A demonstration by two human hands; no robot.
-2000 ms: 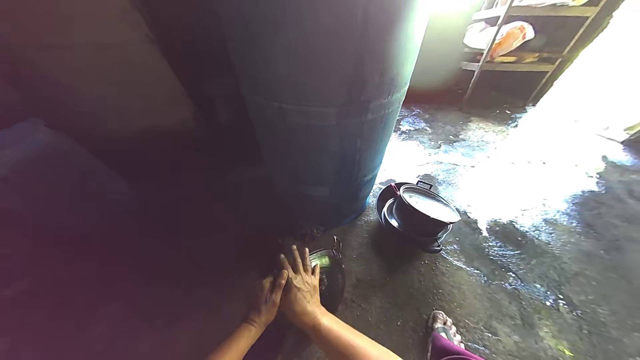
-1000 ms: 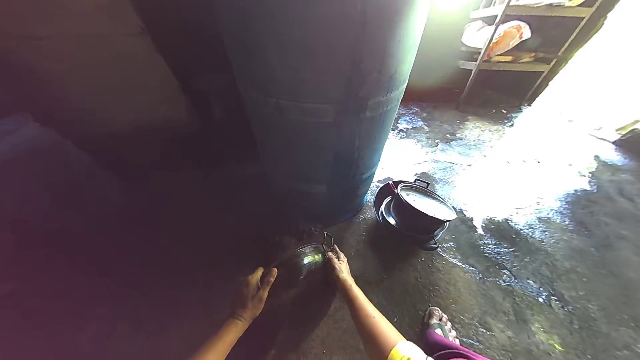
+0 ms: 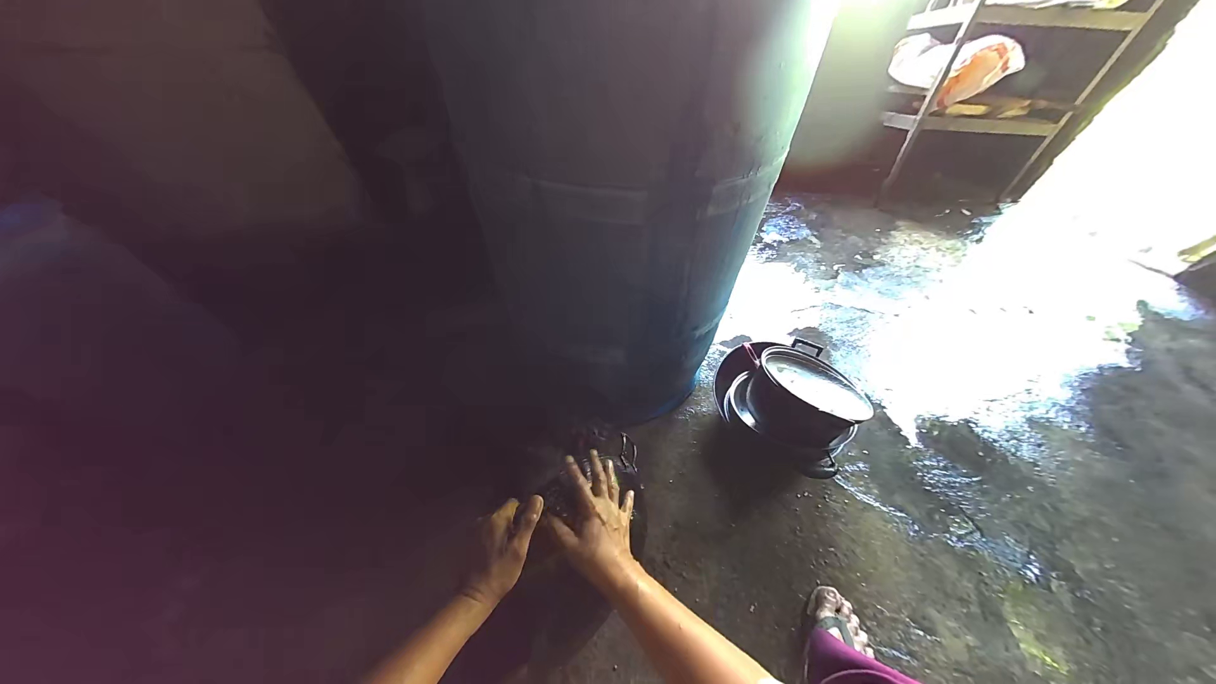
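In the lower middle, my right hand (image 3: 600, 527) lies with its fingers spread on a dark, round metal vessel (image 3: 634, 503), whose wire-like handle sticks up just past my fingertips. My left hand (image 3: 499, 551) is at the vessel's left side in deep shadow. Its thumb shows apart from the fingers, but whether it grips the rim cannot be told. The vessel stands on the floor close to the foot of a large blue-green drum (image 3: 608, 237). Most of the vessel is hidden by my hands and the dark.
Stacked dark pots and basins (image 3: 807, 404), the top one lidded, sit on the wet concrete floor (image 3: 950, 532) right of the drum. A foot in a sandal (image 3: 838, 613) is at the lower right. Shelves (image 3: 988, 124) holding a plastic bag (image 3: 983, 68) stand at the back right.
My right hand has moved from the vessel's right edge, beside its handle, back onto the vessel with fingers spread. My left hand stays at the left side. The stacked pots have not moved.
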